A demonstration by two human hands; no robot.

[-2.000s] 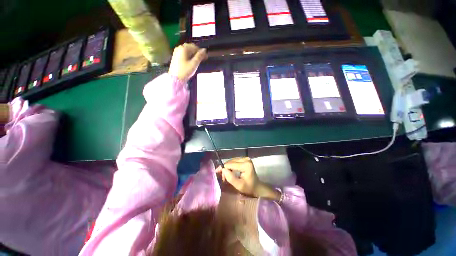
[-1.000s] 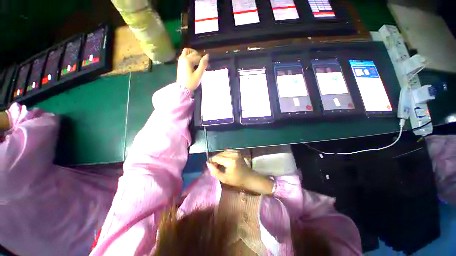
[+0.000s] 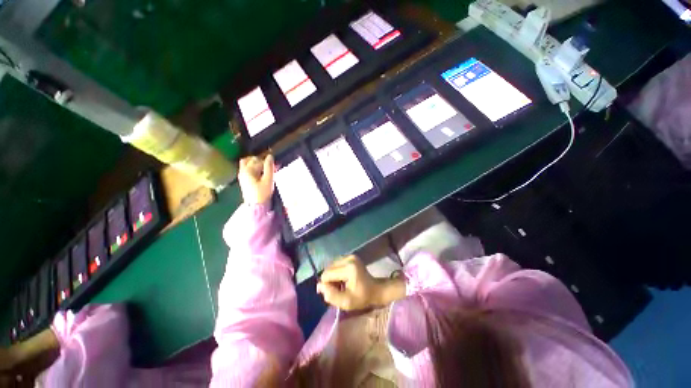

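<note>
The front phone tray (image 3: 297,233) holds several smartphones side by side with lit screens. The leftmost smartphone (image 3: 302,194) shows a white screen, and the rightmost smartphone (image 3: 489,90) a white screen with a blue top. My left hand (image 3: 257,179) rests at the tray's upper left corner, beside the leftmost phone, fingers curled; whether it grips anything is hidden. My right hand (image 3: 345,283) is curled in front of my chest, off the bench edge; I cannot tell if something is in its fingers.
A rear phone tray (image 3: 250,145) stands behind with red-banded screens. A power strip (image 3: 523,34) with a white cable (image 3: 561,155) lies at right. At left are a taped post (image 3: 178,153), a wooden board (image 3: 186,193), a neighbour's phone tray (image 3: 155,220) and another person's sleeve (image 3: 91,345).
The view has rotated, so the trays now slant up to the right. The dark rod seen at my right hand two seconds ago no longer shows. My left hand stays at the tray's corner.
</note>
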